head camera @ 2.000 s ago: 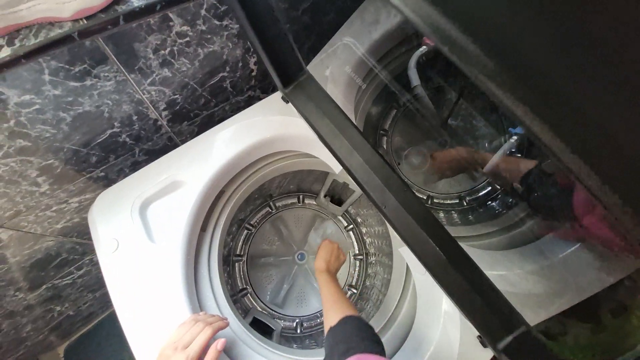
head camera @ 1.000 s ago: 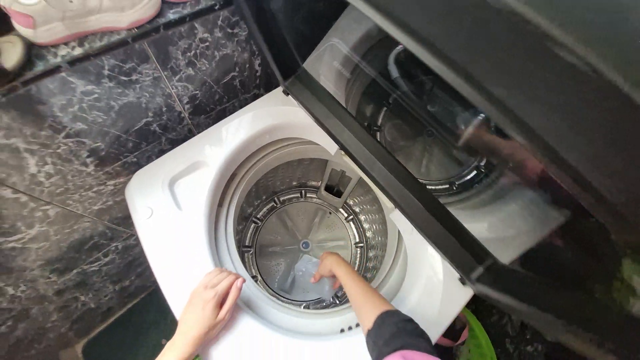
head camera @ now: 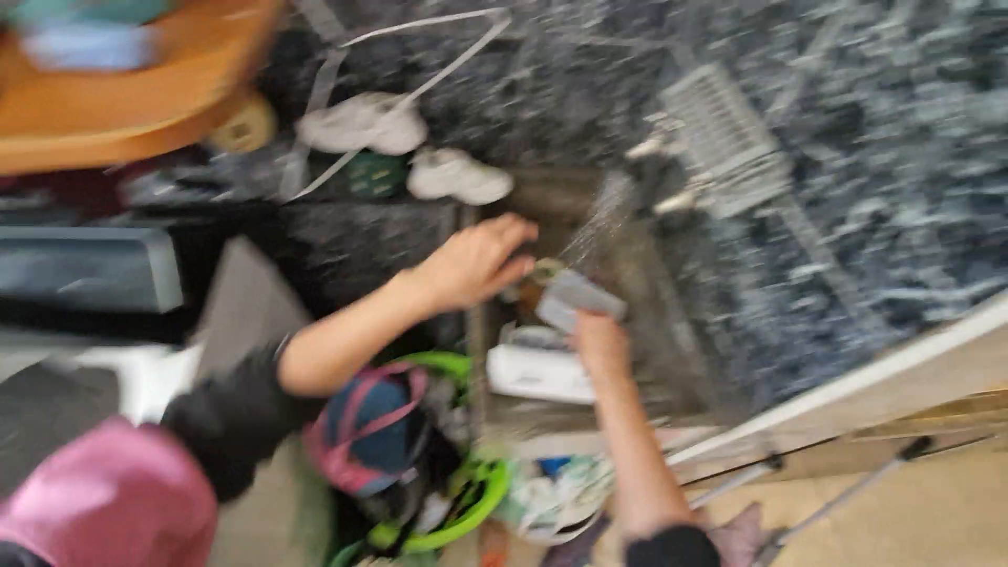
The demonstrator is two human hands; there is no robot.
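The frame is motion-blurred. My right hand point(head camera: 602, 339) grips a flat, pale grey, translucent piece point(head camera: 579, 301) over a dark stone sink point(head camera: 661, 315). Its exact kind cannot be told. A spray of water point(head camera: 602, 216) comes down just behind the piece. My left hand point(head camera: 480, 260) is over the sink's left edge, fingers apart and holding nothing, near a small yellowish round thing point(head camera: 547, 270). Below the piece, in the sink, lies a white box-like container point(head camera: 539, 368), partly hidden by my right hand.
White shoes point(head camera: 461, 175) stand on a ledge behind the sink. A grey plastic basket point(head camera: 724, 138) is against the dark marbled wall near the taps point(head camera: 669, 150). Nearer me are a bright green basket point(head camera: 492, 504) of mixed things and a white-rimmed container point(head camera: 559, 504). An orange-brown surface point(head camera: 142, 134) juts in at upper left.
The view has swung largely from the open washing machine to the sink. Both hands have left the machine, where my right hand was inside the drum at a clear piece.
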